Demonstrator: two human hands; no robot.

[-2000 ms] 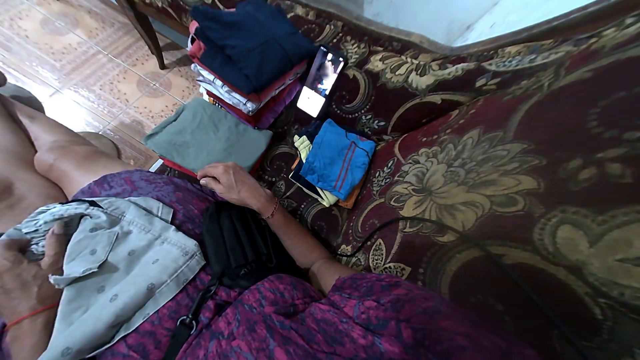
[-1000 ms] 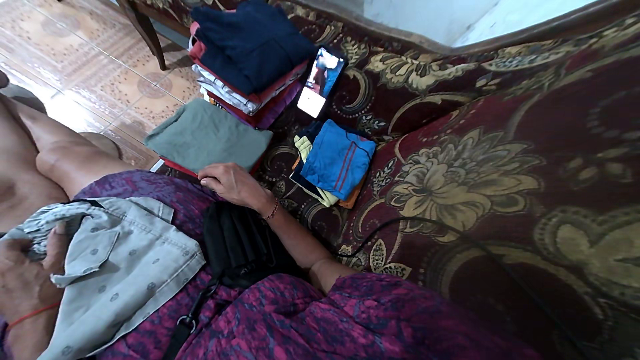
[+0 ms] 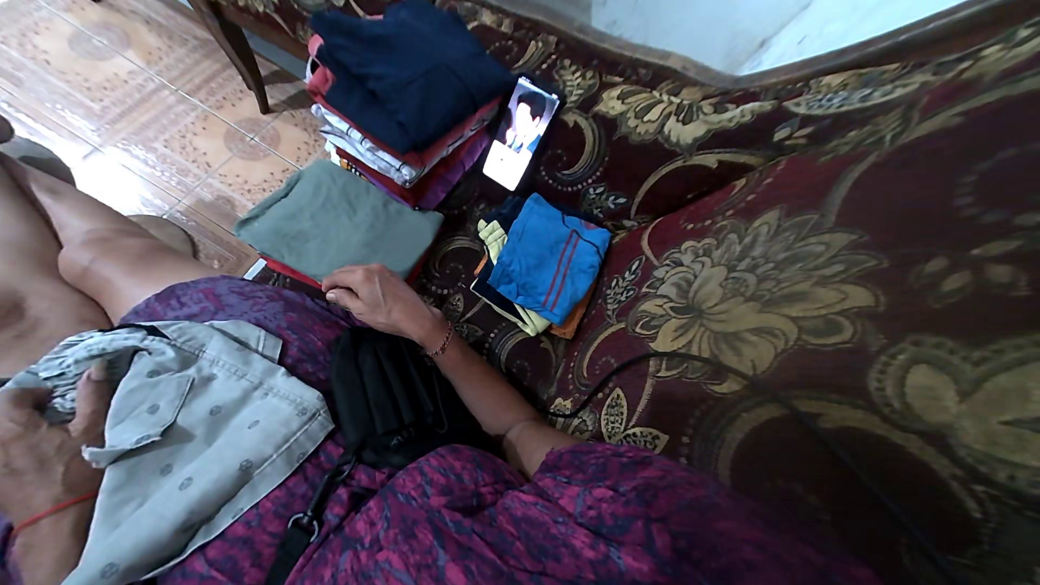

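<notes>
Pale grey patterned shorts point(image 3: 219, 422) lie over my lap at the lower left, their elastic waistband bunched in my left hand point(image 3: 49, 439). My right hand point(image 3: 378, 301) rests on the edge of my lap, fingers curled together, nothing visible in them. It lies just below a folded grey-green garment point(image 3: 341, 219), which has a red one under it. Behind that is a taller stack of folded clothes, topped by a dark navy garment point(image 3: 414, 73). Right of my right hand sits a small pile with folded blue shorts with red stripes point(image 3: 552, 260) on top.
A phone with a lit screen point(image 3: 520, 134) lies between the tall stack and the patterned sofa back point(image 3: 756, 301). A black pouch point(image 3: 390, 398) with a strap sits against my waist. A black cable point(image 3: 731, 374) crosses the sofa. Tiled floor point(image 3: 162, 106) shows at upper left.
The picture on the phone's screen has changed. Both hands and the clothes have stayed where they were.
</notes>
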